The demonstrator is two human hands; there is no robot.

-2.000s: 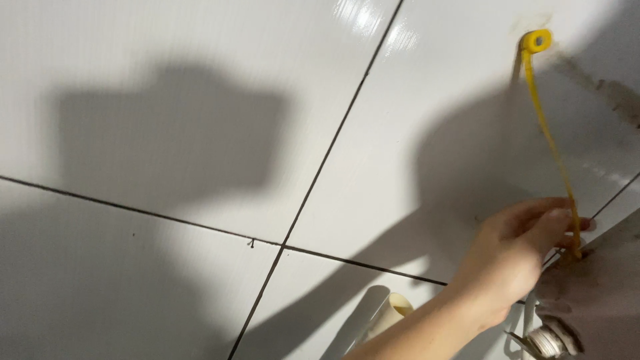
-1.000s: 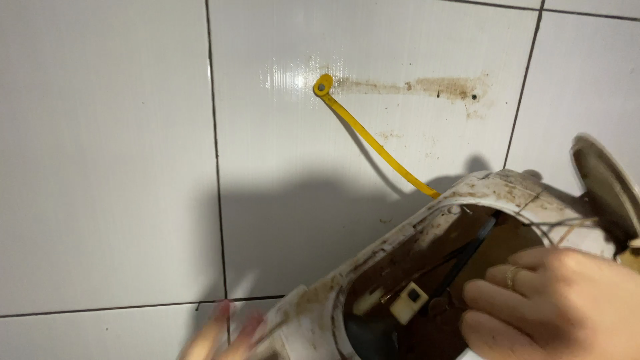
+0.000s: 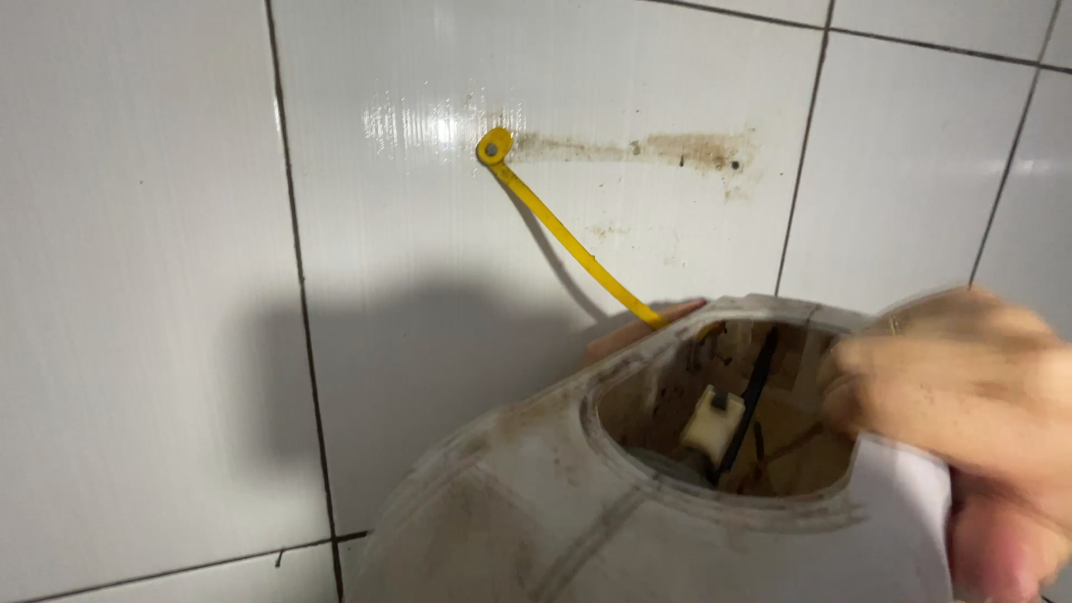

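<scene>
A stained whitish tank (image 3: 519, 469), apparently a toilet cistern, fills the lower middle, its oval opening towards me. Within the opening are a cream plastic fitting (image 3: 712, 425) and a black rod (image 3: 758, 385). A yellow strap (image 3: 569, 241) runs from a round fixing on the tiled wall down to the tank's back edge. Blurred, my right hand (image 3: 963, 377) is at the right rim, fingers bent over the opening; its grip is unclear. Behind the back edge, beside the strap's lower end, show a few fingers, seemingly of my left hand (image 3: 628, 337); the rest is hidden.
White wall tiles (image 3: 151, 251) with dark joints stand behind the tank. A brown stain (image 3: 687, 151) and a small dark hole (image 3: 735, 165) mark the wall right of the strap's fixing. A shadow falls on the tiles left of the tank.
The hand at lower left one second ago is gone from there; fingers now show behind the tank. The raised lid-like piece at the right is out of view. The view has shifted.
</scene>
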